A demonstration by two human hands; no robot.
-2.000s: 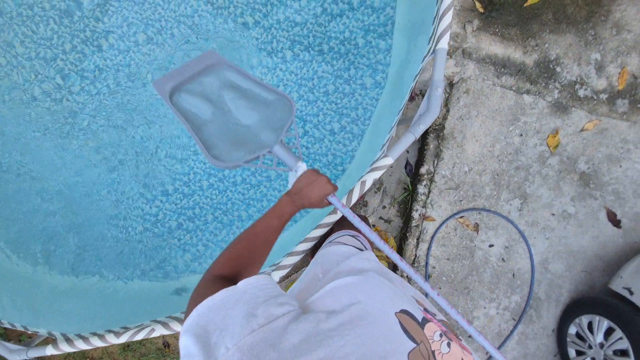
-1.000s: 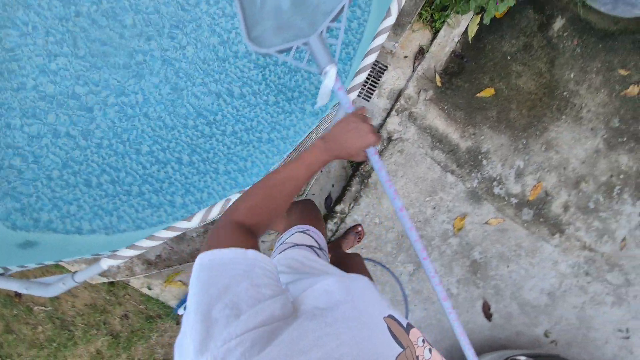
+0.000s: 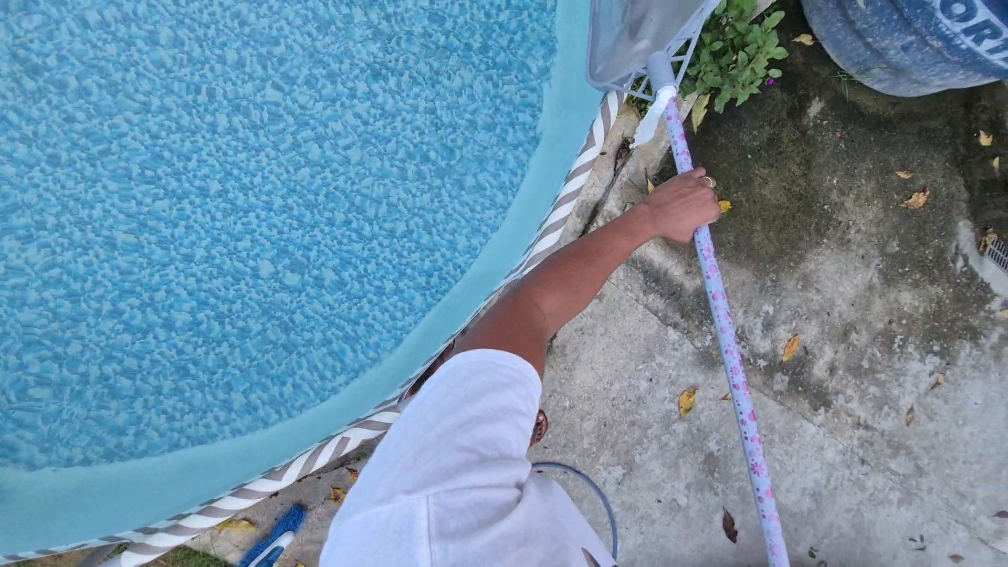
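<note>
My left hand [image 3: 683,206], with a ring on one finger, is closed around a pole [image 3: 732,354] wrapped in white covering with a pink flower pattern. The pole runs from the top right of centre down to the bottom edge. At its upper end is a grey pool skimmer net [image 3: 642,39], partly cut off by the top edge, over the rim of the pool and beside a green plant. A white strip [image 3: 652,118] hangs where net and pole join. The pool's blue water [image 3: 260,220] fills the left side. My right hand is out of view.
The striped pool rim [image 3: 563,201] curves along my left side. A large blue container [image 3: 906,47] stands top right, near the leafy plant [image 3: 736,55]. On the concrete [image 3: 866,441] lie fallen leaves and a thin hose [image 3: 591,484]. A blue brush [image 3: 276,535] is at bottom left.
The skimmer net, over the water two seconds ago, has moved to the pool's edge at the upper right. My left hand has moved with the pole. The view has shifted.
</note>
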